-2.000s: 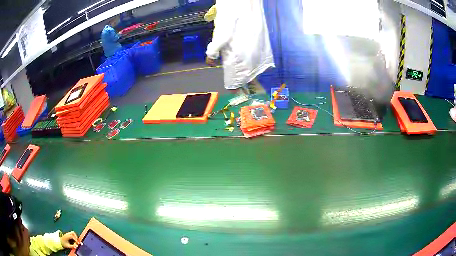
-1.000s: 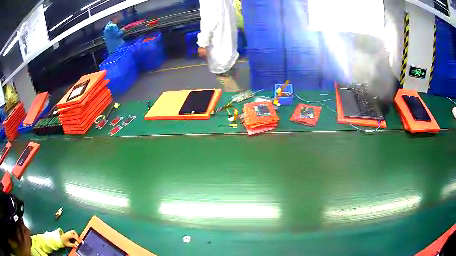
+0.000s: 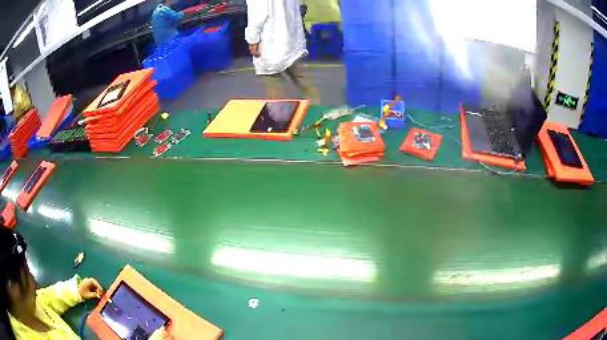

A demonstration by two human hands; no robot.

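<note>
Neither of my hands is in the picture. Nearest in front is the glossy green line surface (image 3: 286, 206), with a small white piece (image 3: 253, 303) lying on it near the bottom middle. An orange pad (image 3: 591, 327) is cut off by the bottom right edge; what lies on it cannot be seen. At the lower left, a dark-screened tablet (image 3: 133, 312) lies on another orange pad (image 3: 190, 319), with the hands of a seated person in yellow at it.
Across the far side stand stacked orange pads (image 3: 123, 119), a tablet on a yellow and orange pad (image 3: 233, 119), circuit boards on small pads (image 3: 363, 136), a small blue bin (image 3: 393, 113) and an open laptop (image 3: 496, 133). A person in white (image 3: 276, 36) is beyond.
The whole scene sits higher in the picture, showing more of the lower left tablet and the neighbour's second hand at it. The person in white has moved left.
</note>
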